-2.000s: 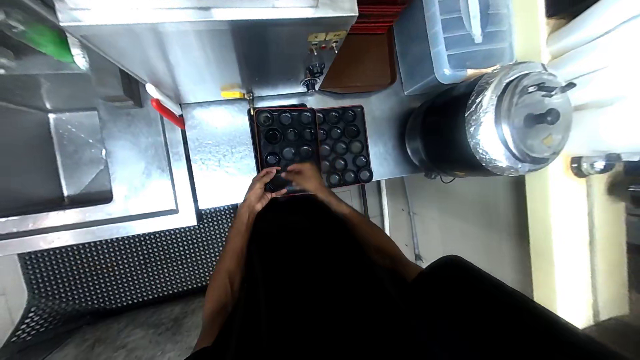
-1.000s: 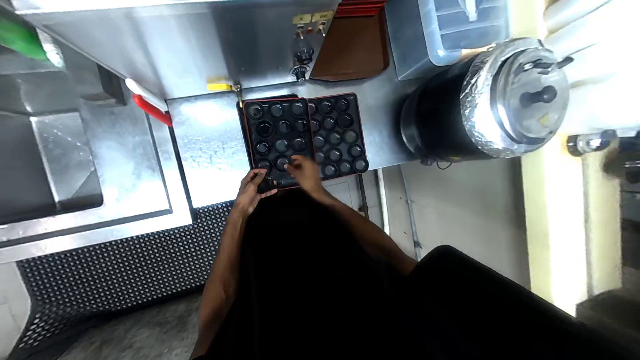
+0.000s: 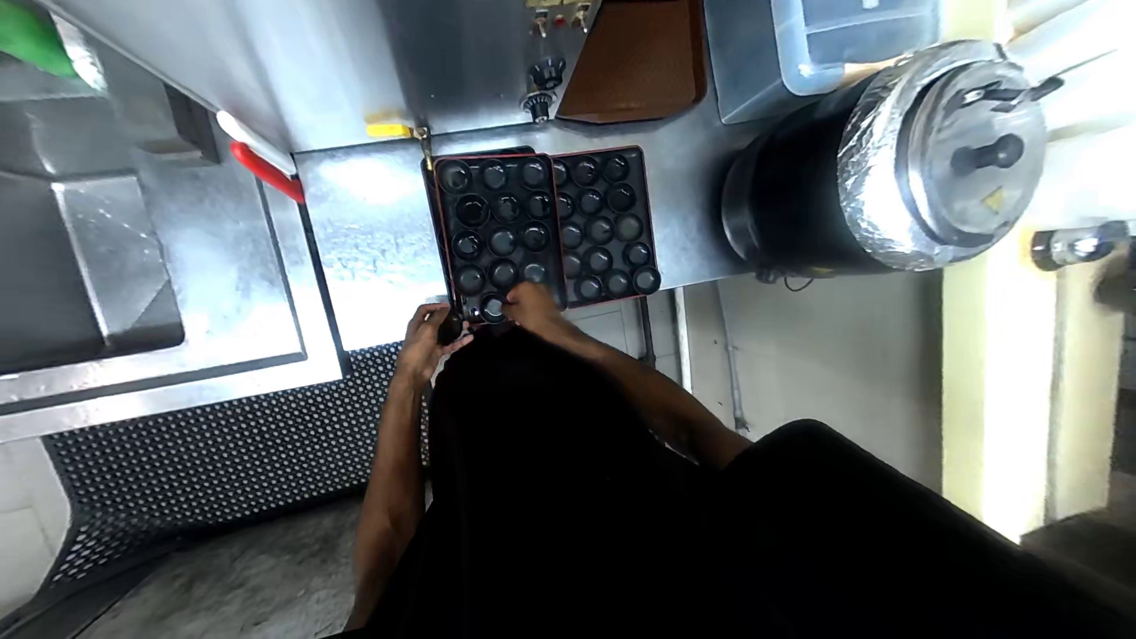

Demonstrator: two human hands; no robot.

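Two dark trays with reddish rims lie side by side on the steel counter, each holding several small round black cups. The left tray [image 3: 488, 222] overlaps the edge of the right tray [image 3: 606, 222]. At the near left corner of the left tray, my left hand [image 3: 430, 340] holds a small dark round cup [image 3: 450, 328]. My right hand [image 3: 532, 306] has its fingers at a black cup [image 3: 493, 307] in the near row of that tray; whether they grip it cannot be told.
A steel sink [image 3: 133, 257] is at the left, with a red handle [image 3: 266, 172] near its edge. Behind the trays stand a steel appliance [image 3: 355, 71] and a brown tray [image 3: 635, 67]. A foil-wrapped lidded pot [image 3: 799, 186] and a clear plastic bin [image 3: 745, 62] stand right.
My left hand has moved to the tray's near left corner, where a dark cup now shows in it. My right hand has shifted toward the near edge of the left tray.
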